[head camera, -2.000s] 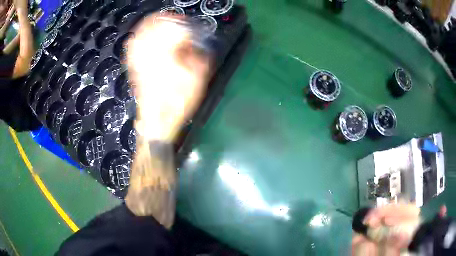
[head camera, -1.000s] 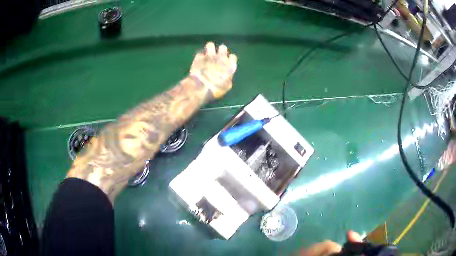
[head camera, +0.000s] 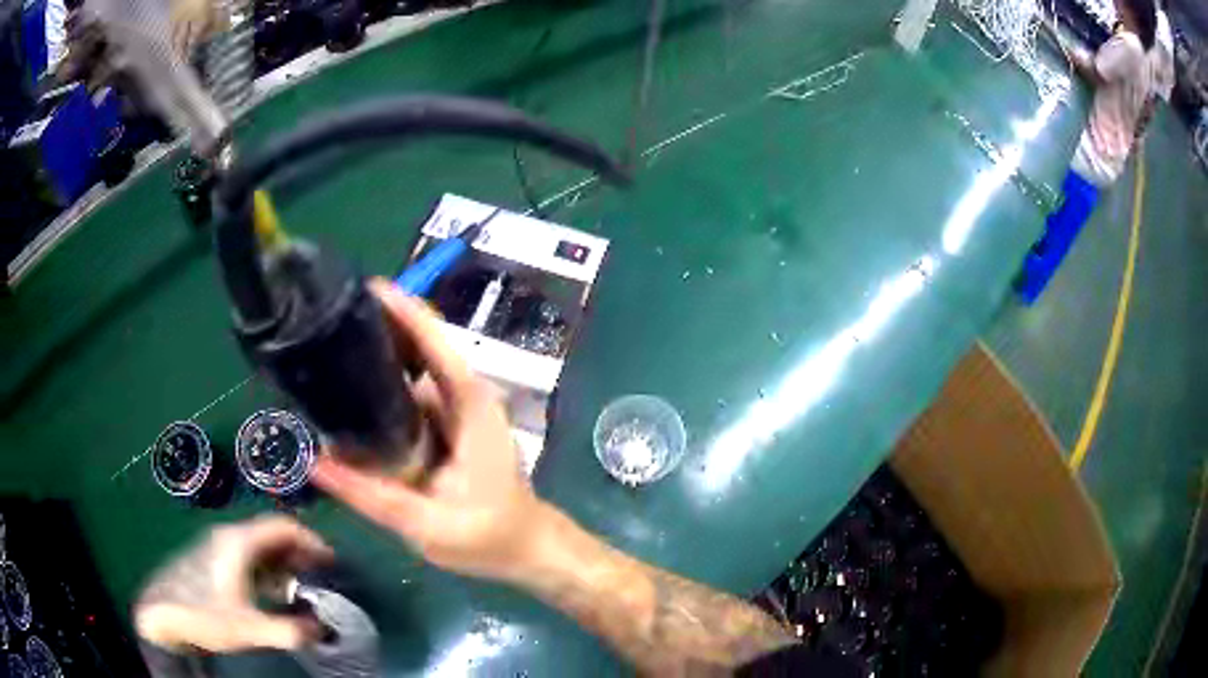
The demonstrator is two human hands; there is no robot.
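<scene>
My right hand (head camera: 457, 464) is closed around the thick black electric screwdriver (head camera: 331, 351), which is slanted with its cable end up and left. Its nose is hidden by my fingers. My left hand (head camera: 232, 583), blurred at the lower left, curls round a dark, greyish round lamp unit (head camera: 338, 633); its details are unclear. Two black lamp units with silver-rimmed faces, one at the left (head camera: 182, 458) and one beside it (head camera: 276, 452), stand face up on the green bench (head camera: 755, 291). The white screw feeder (head camera: 523, 239) is partly behind my right hand, with a blue-handled tool (head camera: 431, 269) on it.
A clear cup of screws (head camera: 639, 440) stands right of the feeder. An open cardboard box (head camera: 1013, 490) with black parts is below the bench edge at right. Black tray pockets (head camera: 47, 583) show at lower left. The black cable loops above the screwdriver. A person (head camera: 1113, 106) is at upper right.
My right hand has come up from the lower edge and now holds the electric screwdriver. My left hand has drawn back from beyond the feeder to the lower left. The view has shifted right.
</scene>
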